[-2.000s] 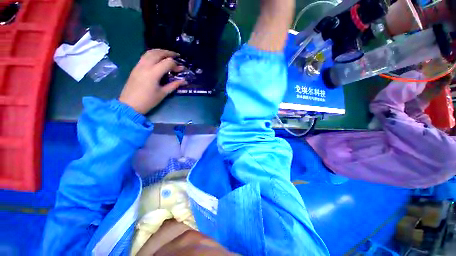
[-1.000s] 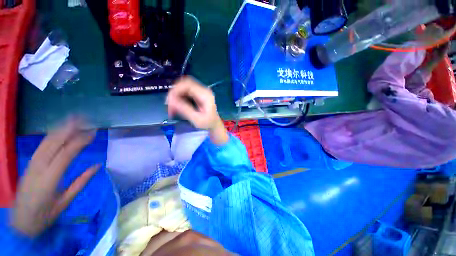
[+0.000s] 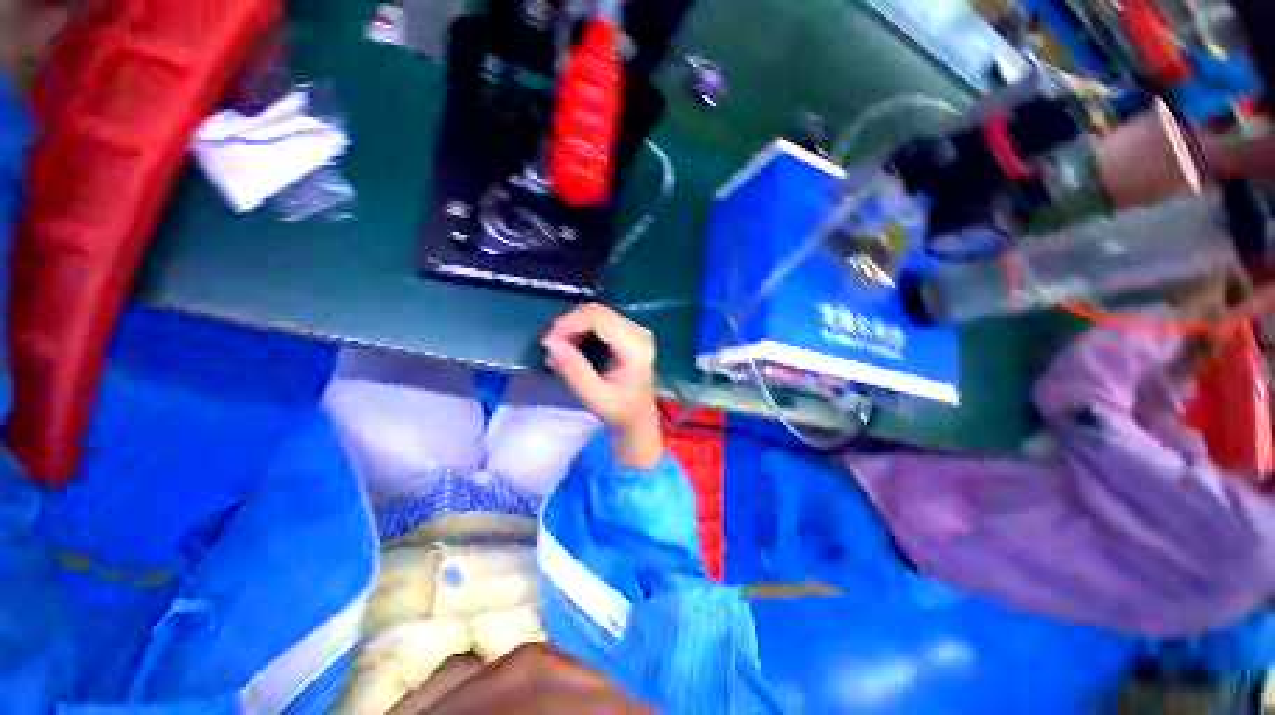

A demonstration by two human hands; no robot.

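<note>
The black fixture base [image 3: 524, 231] with white printing lies on the green bench, with a shiny round seat [image 3: 517, 221] at its middle. The thick red handle [image 3: 587, 119] stands over the base's right side. My right hand [image 3: 611, 370] is just in front of the base, near the bench edge, thumb and fingertips curled together into a ring. The gap inside is dark, and I cannot tell if something is held. A blurred skin-toned patch at the top left corner may be my left hand [image 3: 25, 21], cut off by the edge; its fingers do not show.
A red tray [image 3: 126, 168] is at the left. A white wipe [image 3: 266, 151] with clear film lies beside it. A blue box [image 3: 825, 300] with a thin hose is right of the fixture. A clear cylinder [image 3: 1105, 266] and a person's purple sleeve [image 3: 1063, 517] are further right.
My left hand has left the fixture and moved away to the left. My right hand has come back from the far side to the bench's front edge. The view has shifted and tilted.
</note>
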